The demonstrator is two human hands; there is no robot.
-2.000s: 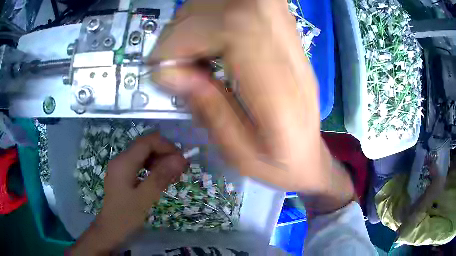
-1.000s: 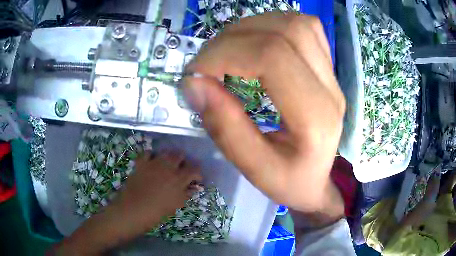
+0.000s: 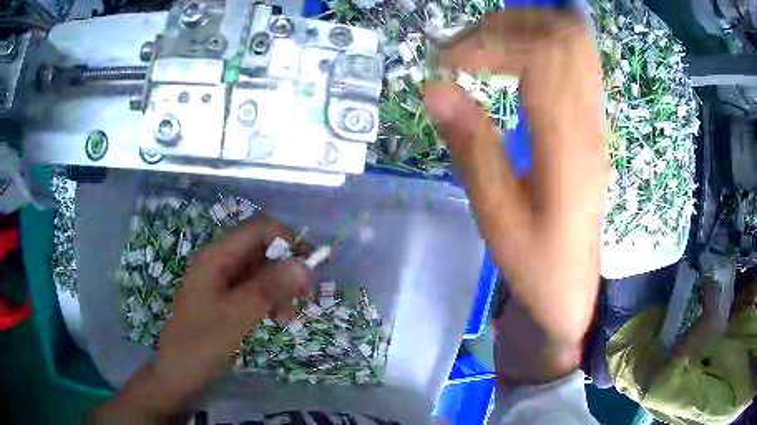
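My left hand [image 3: 236,286] is over the translucent tub [image 3: 432,282] of green-and-white leads. Its fingertips hold wire leads with white connector housings [image 3: 318,256]; thin green strands stick out to the right, blurred. My right hand [image 3: 548,183] is blurred, right of the machine above the blue bin, with thumb and index finger apart and no piece visible gripped. The machine's clamp blocks [image 3: 187,116] stand on the pale base plate [image 3: 58,124]. A green spot [image 3: 232,70] shows at the work slot. No fingers touch the machine.
The blue bin [image 3: 521,141] behind the machine is piled with leads. A long pale tub [image 3: 639,264] of similar parts is at right. A teal crate edge [image 3: 50,332] and a red item [image 3: 10,274] are at left. A person in yellow [image 3: 705,361] is at lower right.
My right hand has moved right, away from the machine blocks, to over the blue bin, and its fingers have parted. My left hand has come up from the loose parts with pieces at its fingertips.
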